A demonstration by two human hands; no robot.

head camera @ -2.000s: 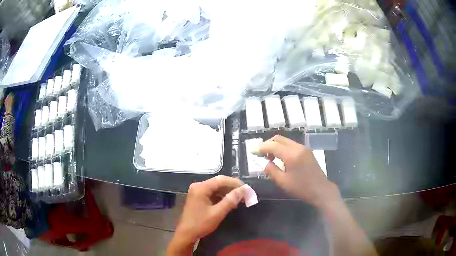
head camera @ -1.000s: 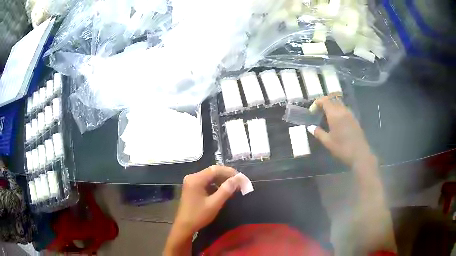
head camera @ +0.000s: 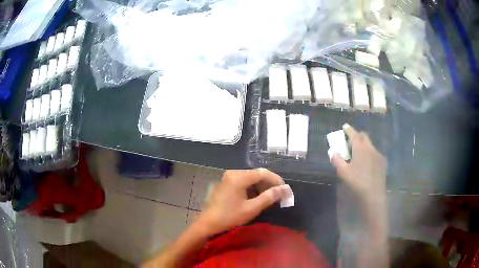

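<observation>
My left hand (head camera: 247,196) is in front of the bench edge, with a small white sheet (head camera: 286,196) pinched between thumb and index finger. My right hand (head camera: 362,154) is at the right part of the clear tray (head camera: 256,123), with thumb and index finger around a slightly tilted white housing (head camera: 337,144). The tray's back row holds several upright white housings (head camera: 321,85). Its front row has two housings (head camera: 287,133) at the left. White tips, possibly finger cots, show on the right fingers.
A clear box (head camera: 143,118) heaped with white sheets (head camera: 194,112) lies left of the tray. A second tray (head camera: 76,112) of housings is at far left. A crinkled clear bag (head camera: 105,63) with cream parts (head camera: 415,70) lies behind. A red stool (head camera: 79,193) is below.
The clear block seen at the tray a second ago no longer shows. My right hand has moved down to the lone housing, now tilted. The left hand still pinches the sheet. The view has shifted.
</observation>
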